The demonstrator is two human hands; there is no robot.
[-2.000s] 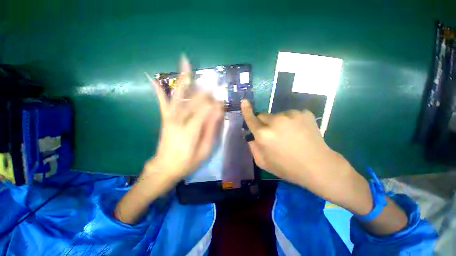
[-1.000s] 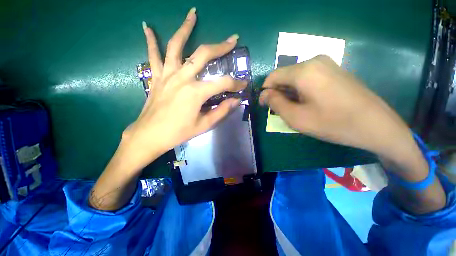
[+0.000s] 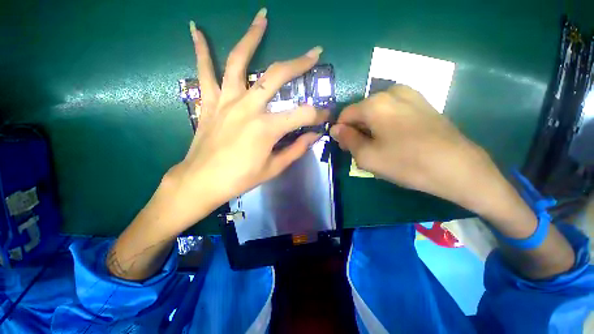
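The tablet assembly (image 3: 286, 196) lies in front of me, its silver area toward me and its board end partly under my left hand. My left hand (image 3: 241, 130) is spread over the board end, with thumb and index finger pinching at a small black adhesive tape piece (image 3: 325, 150) near the right edge. My right hand (image 3: 404, 137) has its thumb and index finger closed at the same spot, close to the left fingertips; what they pinch is too small to tell. The tape release liner (image 3: 413, 73) lies at the right, partly hidden under my right hand.
A dark blue box (image 3: 26, 189) with pale labels stands at the left edge. Dark stacked tablet assemblies (image 3: 561, 98) lean at the right edge. The green bench mat (image 3: 130, 150) has its front edge near my lap. A blue band (image 3: 534, 228) is on my right wrist.
My right hand has moved from pointing at the tablet's edge to a pinch there. My left hand has settled over the board end. In the last second both hands have moved only slightly.
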